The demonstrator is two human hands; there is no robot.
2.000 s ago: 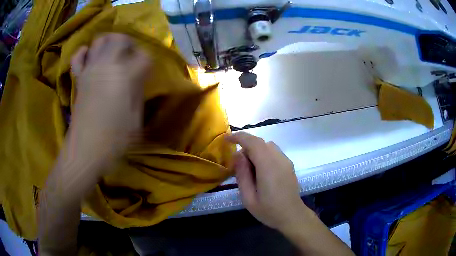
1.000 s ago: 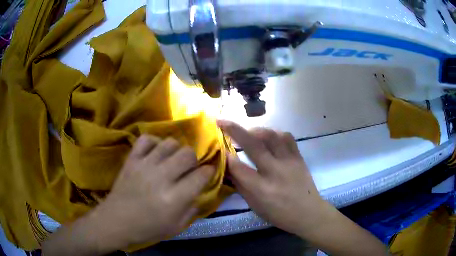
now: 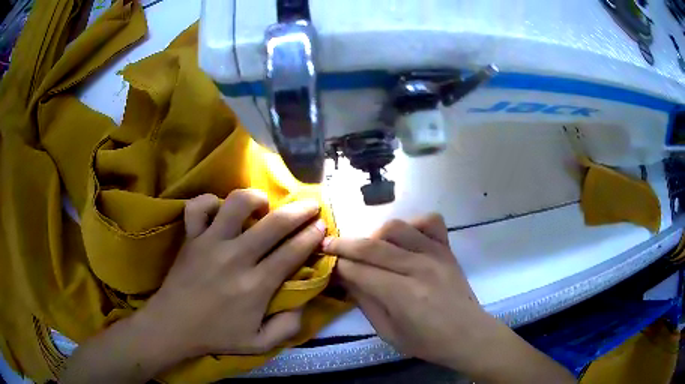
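Note:
A large mustard-yellow garment panel [image 3: 128, 232] lies bunched on the left part of the machine table, its right edge folded near the needle area. My left hand [image 3: 240, 277] lies over the cloth with the fingers pressing on its folded edge. My right hand [image 3: 413, 285] has thumb and index finger at the same edge, fingertips touching the left ones. The white sewing machine head [image 3: 451, 45] stands just beyond, with a shiny metal guard [image 3: 293, 97] and dark tension discs [image 3: 370, 154]. The presser foot and needle are hidden behind the guard and in lamp glare.
A small mustard piece [image 3: 620, 197] rests on the machine bed at right. A measuring tape [image 3: 518, 304] runs along the table's front edge. A blue crate [image 3: 608, 330] with mustard cloth is at lower right. Layered mustard panels [image 3: 22, 150] hang at the left edge.
My left hand has come down from the upper left onto the folded edge. My right fingertips have met it there. The cloth is spread further left, and the view has moved closer to the machine head.

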